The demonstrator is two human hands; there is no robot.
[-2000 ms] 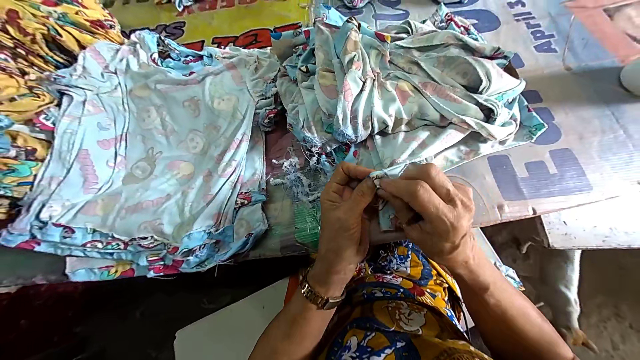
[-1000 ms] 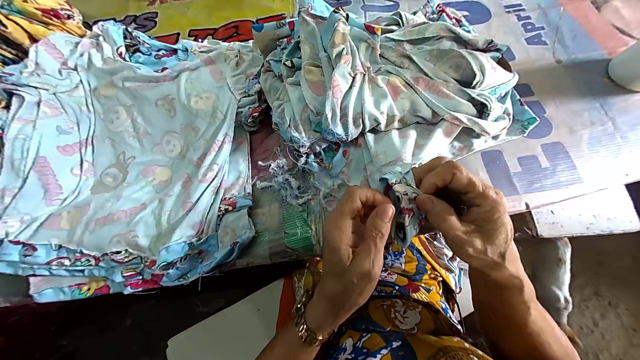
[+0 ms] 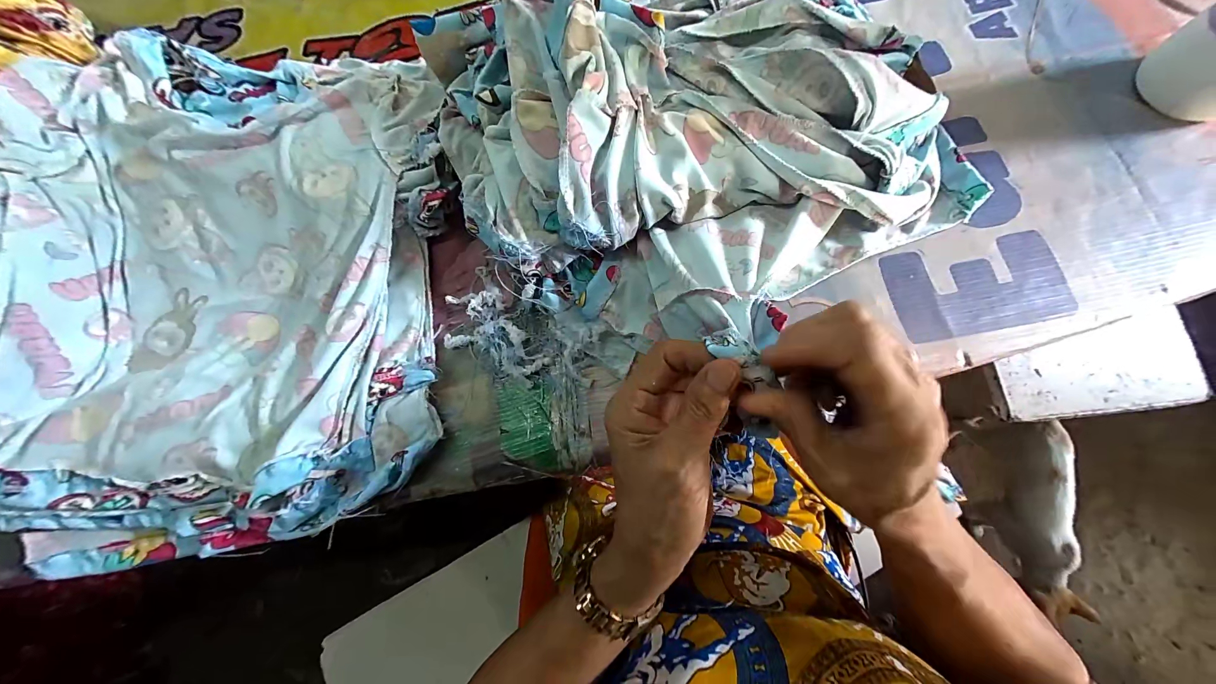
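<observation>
A light blue printed garment (image 3: pixel 731 247), turned inside out, stretches from the crumpled heap at the top centre toward my lap. My left hand (image 3: pixel 670 427) pinches its edge between thumb and fingers. Right beside it, my right hand (image 3: pixel 855 408) has its thumb and fingertips closed on the same edge; something small and shiny shows inside its curled fingers, too hidden to name. Loose thread scraps (image 3: pixel 503 332) lie left of the hands. On the left is a flat stack of similar garments (image 3: pixel 228 285), with printed hems showing along its lower edge.
Printed sheeting (image 3: pixel 1073 190) with large lettering covers the tabletop. A white cylindrical container (image 3: pixel 1178 71) stands at the upper right. Yellow and red cloth (image 3: pixel 43 28) is at the upper left corner. An animal with pale fur (image 3: pixel 1040 503) is on the floor beyond the table's near edge.
My hands, farther apart a second ago around a bunched piece of the garment, have come together at its edge. The cloth is now drawn taut toward the heap.
</observation>
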